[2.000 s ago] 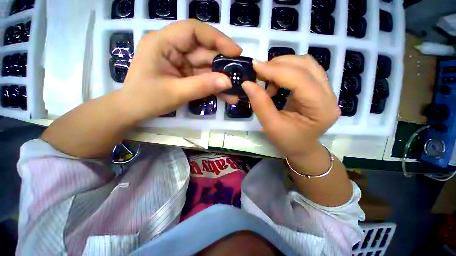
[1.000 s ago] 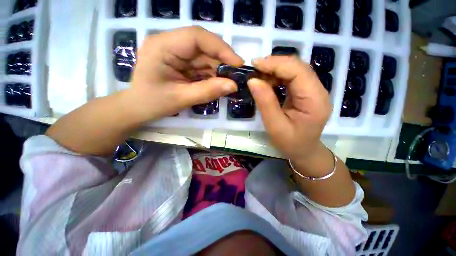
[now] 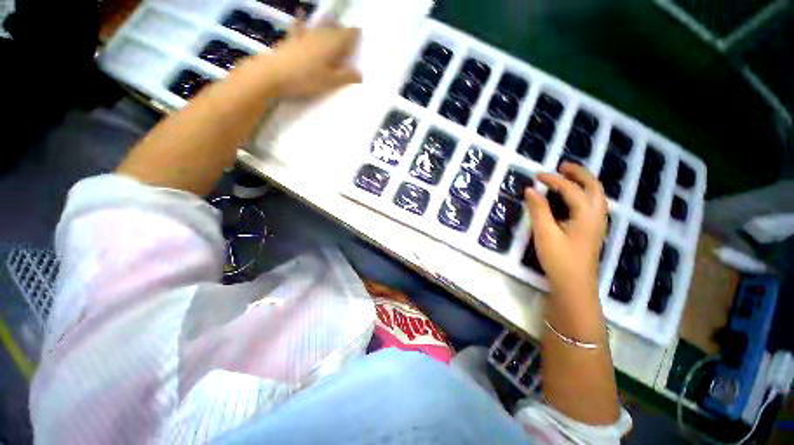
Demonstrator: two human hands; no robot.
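Note:
The compartment tray (image 3: 350,193) is white and lies slantwise in front of me, with glossy black units (image 3: 407,198) in its long pockets. My right hand (image 3: 576,228) is over the middle-right of the tray, thumb and fingers bent around a dark unit; whether it grips the unit is unclear. My left hand (image 3: 315,59) is blurred at the upper left, over the white paper sheets (image 3: 322,130) and beside the neighbouring tray. Its fingertips point right, and I cannot tell if they hold anything.
The neighbouring tray (image 3: 148,65) at the upper left holds black units and has bare white pockets. A blue power strip (image 3: 756,335) with a white plug and cable is at the right bench end. A tray of units (image 3: 514,361) is low down below the bench. Green surface lies behind.
The view has turned, so the tray now slants. My hands have moved apart from around one black unit: left to the upper left, right over the tray. That unit no longer shows between both hands.

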